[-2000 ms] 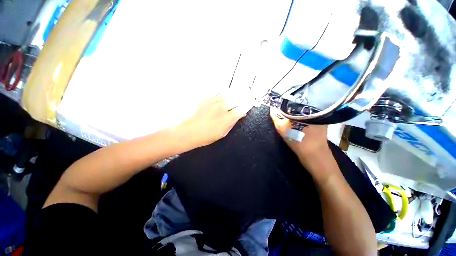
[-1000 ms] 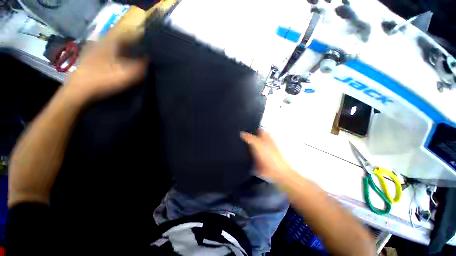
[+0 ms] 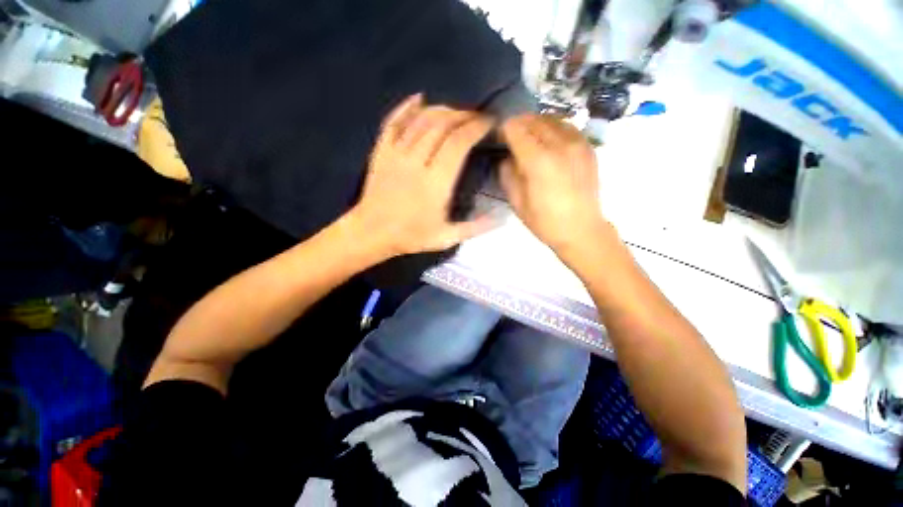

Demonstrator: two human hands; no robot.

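A large black fabric panel (image 3: 297, 99) lies over the left part of the white sewing table, with a frayed edge near the machine. My left hand (image 3: 421, 178) lies on its right edge, fingers bent on the cloth, thumb toward the table. My right hand (image 3: 550, 178) is beside it, blurred, with its fingertips pinching the cloth edge just in front of the presser foot (image 3: 559, 99). The fingertips are partly hidden. The white Jack sewing machine (image 3: 792, 94) stands at the right.
Green-handled scissors (image 3: 797, 361) and yellow-handled scissors (image 3: 832, 337) lie at the right. A smartphone (image 3: 762, 168) lies under the machine arm. Red-handled scissors (image 3: 121, 92) lie far left. A scale strip (image 3: 515, 305) runs along the front table edge. A blue basket (image 3: 626, 416) stands below.
The black cloth has moved off the lap, up and flat onto the table. My left hand has come from the far left to the cloth's right edge. My right hand has moved up beside it.
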